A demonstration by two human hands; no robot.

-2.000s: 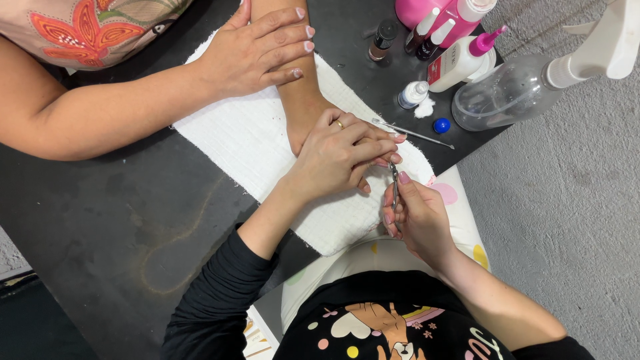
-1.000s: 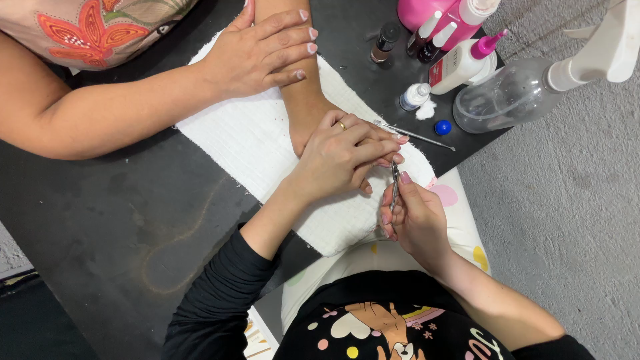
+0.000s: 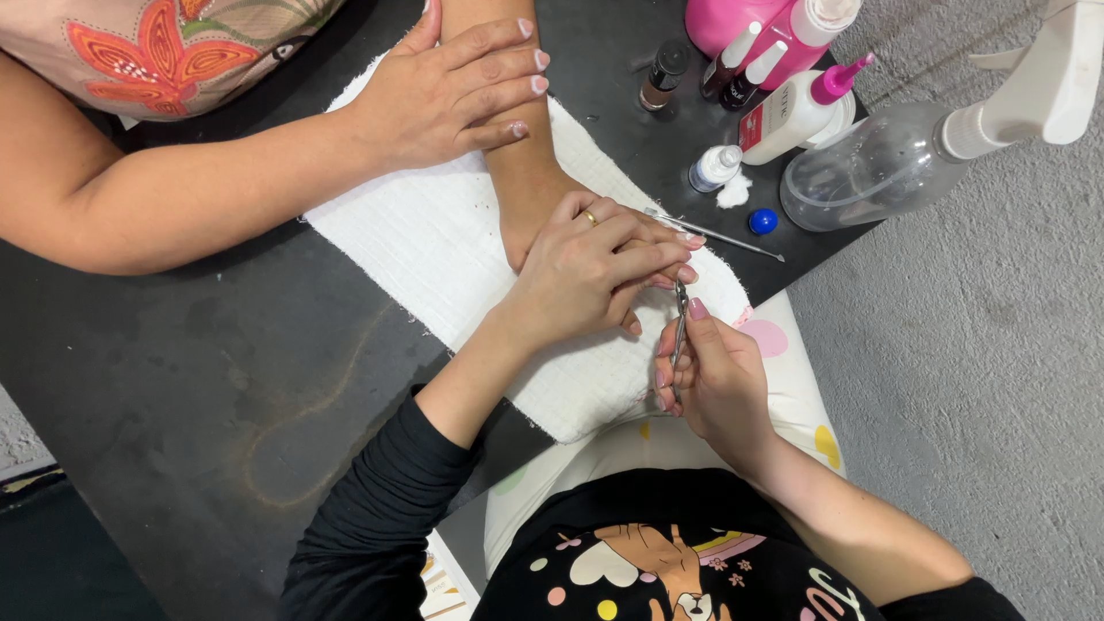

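My left hand [image 3: 591, 263], with a gold ring, holds the fingers of another person's hand [image 3: 539, 203], which lies on a white cloth towel [image 3: 414, 233]. In my right hand [image 3: 711, 371] are metal cuticle nippers [image 3: 680, 332], their tips at one fingertip of the held hand. Whether the blades touch the skin is too small to tell. A metal cuticle pusher [image 3: 720, 235] lies just beyond the held fingers, partly over the towel's edge. The person's other hand [image 3: 470, 90] rests palm down across their own forearm.
At the back right of the black table [image 3: 198, 362] stand a clear spray bottle [image 3: 871, 168], a white bottle with a pink nozzle [image 3: 789, 116], small nail polish bottles [image 3: 662, 76] and a pink bottle [image 3: 716, 26]. Near them are a small white bottle [image 3: 714, 168], cotton [image 3: 734, 191] and a blue ball-shaped cap [image 3: 763, 222].
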